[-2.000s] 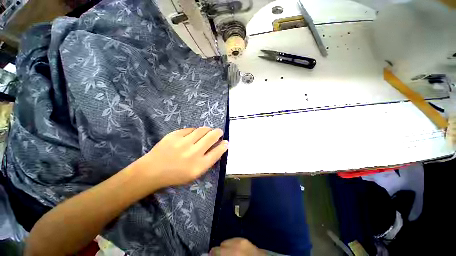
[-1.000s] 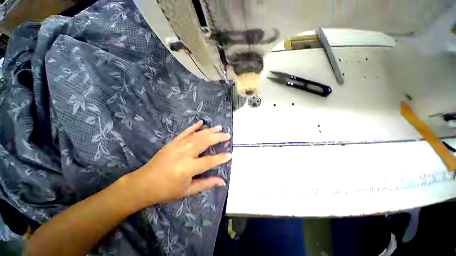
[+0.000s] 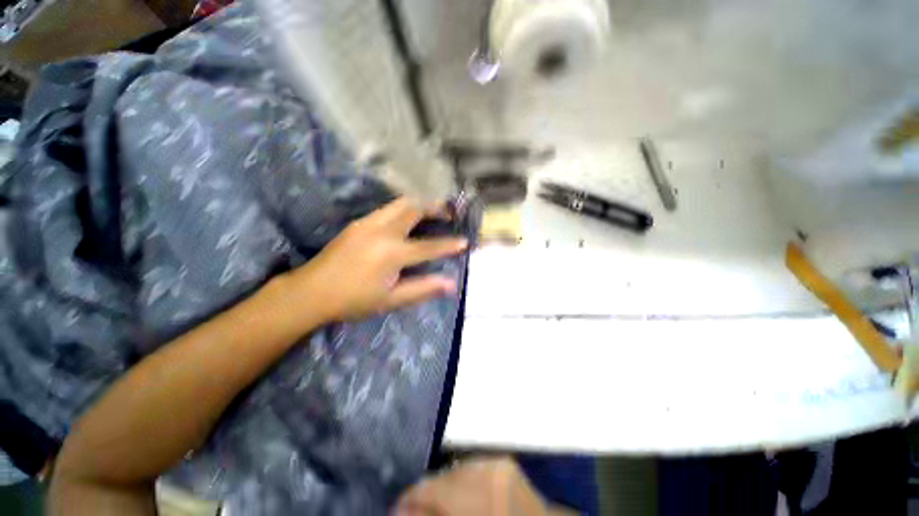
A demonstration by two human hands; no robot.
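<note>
The grey-blue leaf-print garment shell fabric (image 3: 202, 202) lies bunched at the left, its dark facing edge (image 3: 450, 373) running down from the needle area. My left hand (image 3: 378, 257) lies on the fabric with fingers spread, fingertips near the dark edge, close to the presser foot. My right hand (image 3: 484, 489) is at the bottom, cut off by the frame, at the lower end of the dark edge; its fingers are not clear. The blurred white sewing machine head (image 3: 685, 71) is above, with a cream block (image 3: 501, 224) beside the presser foot.
Black thread snips (image 3: 600, 208) and a thin grey bar (image 3: 658, 173) lie on the machine bed. A long yellow-orange strip (image 3: 841, 307) is at the right. The white table's front edge (image 3: 655, 448) curves above the wearer's lap.
My left hand has moved up the fabric, closer to the presser foot. My right hand, out of view one second ago, shows at the bottom. The machine head fills more of the view.
</note>
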